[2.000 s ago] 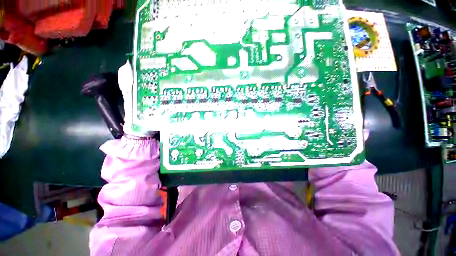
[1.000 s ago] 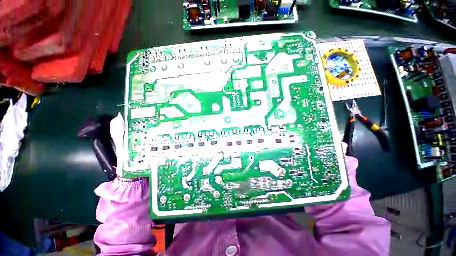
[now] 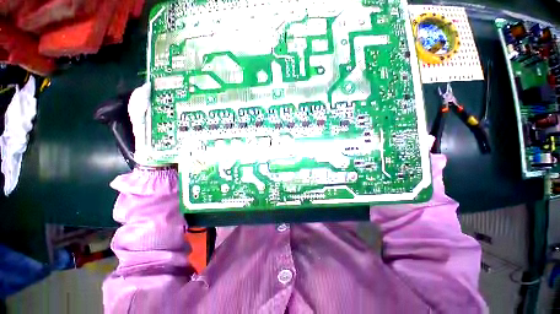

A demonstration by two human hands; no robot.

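Note:
A large green circuit board [image 3: 282,110] is held up in front of me, its flat solder side with silvery tracks facing me. Its upper edge is cut off by the frame. My left hand [image 3: 140,126], in a white glove, is at the board's left edge; its fingers are mostly hidden by the board. My right hand [image 3: 430,142] is almost wholly hidden behind the board's right edge; only a small white bit of glove shows, and the pink sleeve comes up below it.
Red-orange slabs [image 3: 73,30] are stacked at upper left, a crumpled white cloth [image 3: 19,132] at far left. A black handled tool [image 3: 116,122] lies left of the board. Pliers [image 3: 460,116], a yellow ring dish [image 3: 436,40] and another board [image 3: 540,98] lie to the right.
Over the last second the board and surroundings sit higher in the picture, and boards at the top have left view. The solder side still faces me, held at both sides.

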